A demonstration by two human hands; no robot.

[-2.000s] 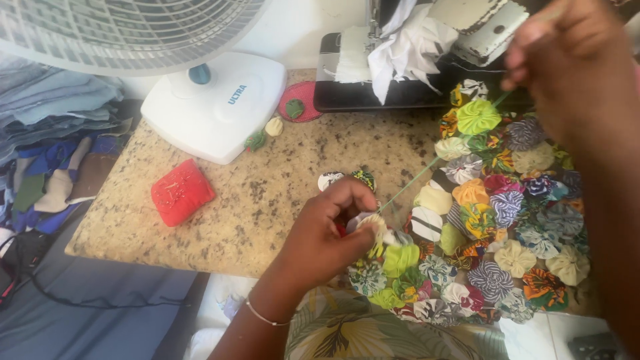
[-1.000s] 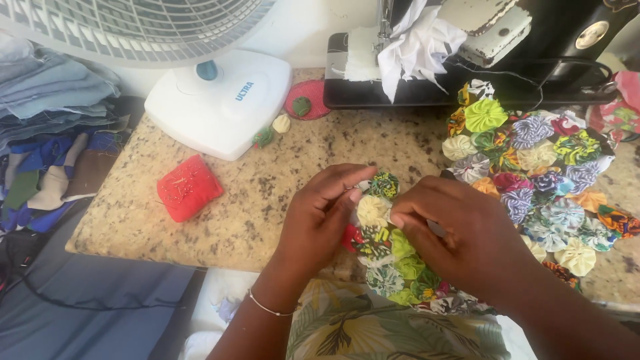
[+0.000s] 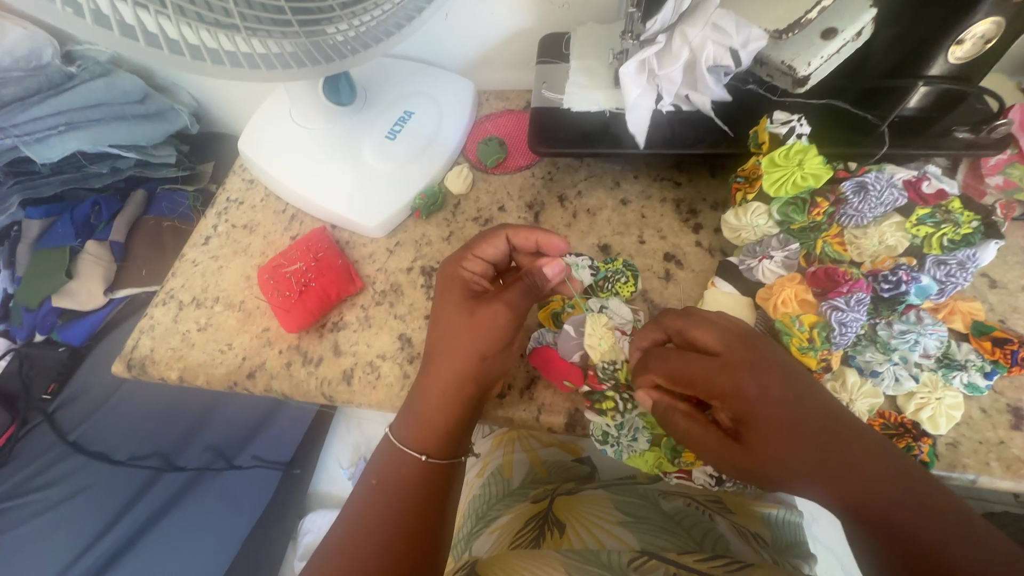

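My left hand [image 3: 512, 280] pinches a small patterned fabric yo-yo [image 3: 579, 269] between thumb and fingers, with green thread at its edge. Just to the right, my right hand [image 3: 704, 384] is curled at the joined fabric yo-yos [image 3: 604, 338]; its fingertips are partly hidden, and a thin needle seems to stand up above them. The joined piece of many-coloured yo-yos [image 3: 850, 240] spreads over the right of the counter and hangs near its front edge. A red pincushion [image 3: 310, 278] stuck with pins lies left of my hands.
A black sewing machine [image 3: 744, 136] with white cloth [image 3: 688, 56] stands at the back. A white fan base [image 3: 360, 140] is at the back left, beside loose yo-yos [image 3: 458, 179] and a red mesh disc [image 3: 512, 128]. Folded denim [image 3: 80, 120] is piled left of the granite counter [image 3: 240, 344].
My right hand, raised at the upper right two seconds ago with thread stretched from the work, has come down beside my left hand. The yo-yos between my hands have shifted, showing a red one more fully.
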